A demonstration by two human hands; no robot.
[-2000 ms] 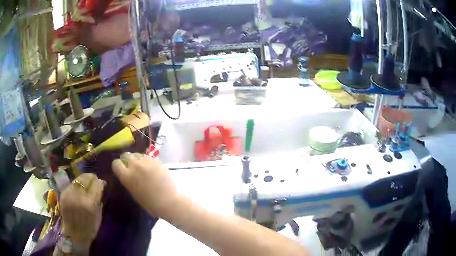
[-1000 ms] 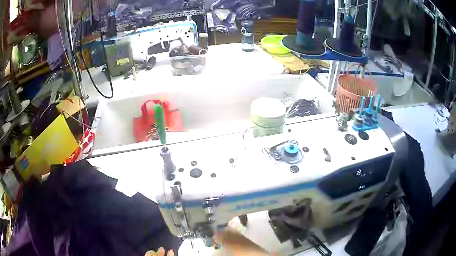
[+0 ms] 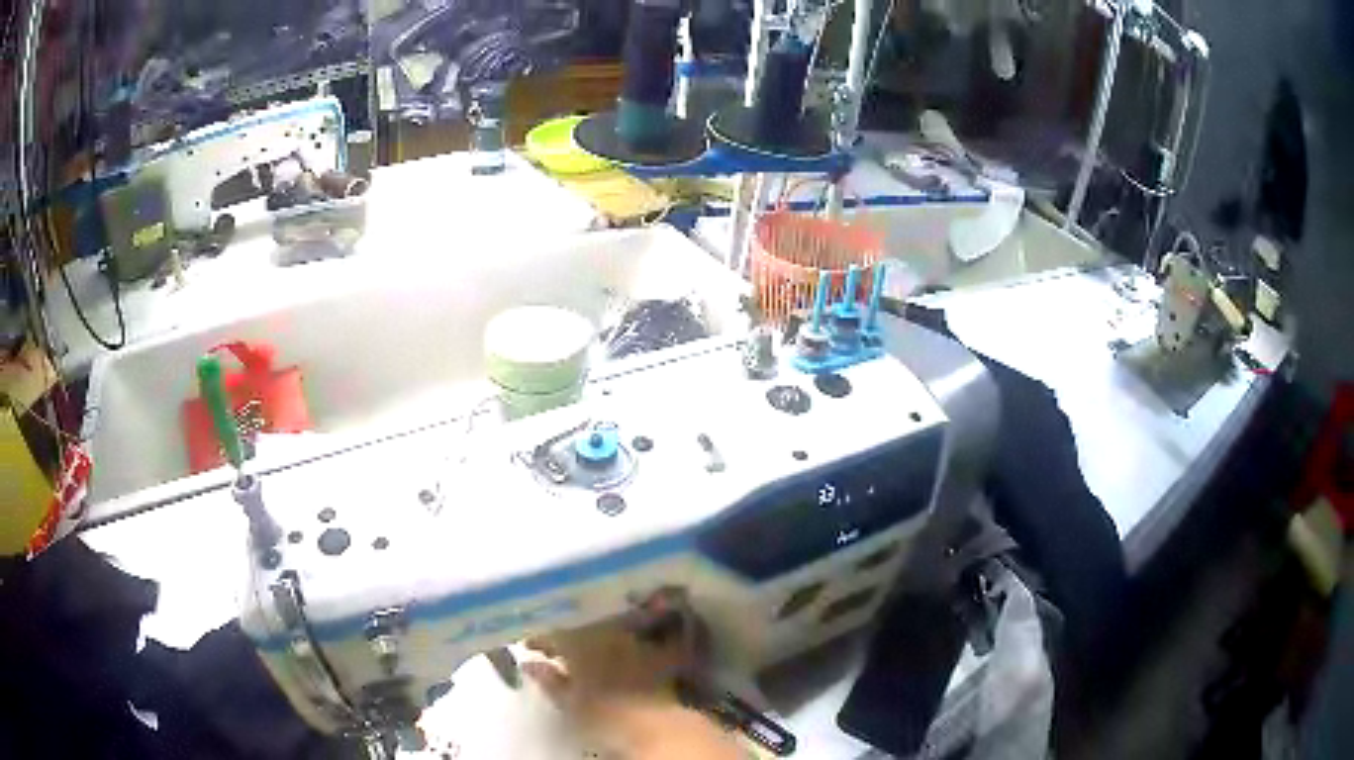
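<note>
The white sewing machine (image 3: 490, 557) with a blue stripe fills the middle, its needle end at the lower left. Dark purple-black cloth (image 3: 223, 690) lies left of the needle end. My right hand (image 3: 587, 668) is under the machine arm, reaching in from the bottom edge, blurred and partly covered by the arm; whether it holds anything cannot be told. A black looped handle (image 3: 754, 725) lies just right of my wrist. A bit of dark scrap (image 3: 661, 606) shows under the arm above my hand. My left hand is not in view.
A green-handled tool (image 3: 220, 408) stands at the machine's top left. Behind are a deep trough (image 3: 401, 305) with a red bag (image 3: 275, 416) and lidded mug (image 3: 538, 356). A flat black rectangle (image 3: 903, 676) and dark cloth (image 3: 1047, 475) are at the right, with thread cones (image 3: 649, 74) above.
The view has swung right. Both hands left the dark cloth at the left; my right hand has moved to the needle area, then right beneath the arm. My left hand has gone out of view.
</note>
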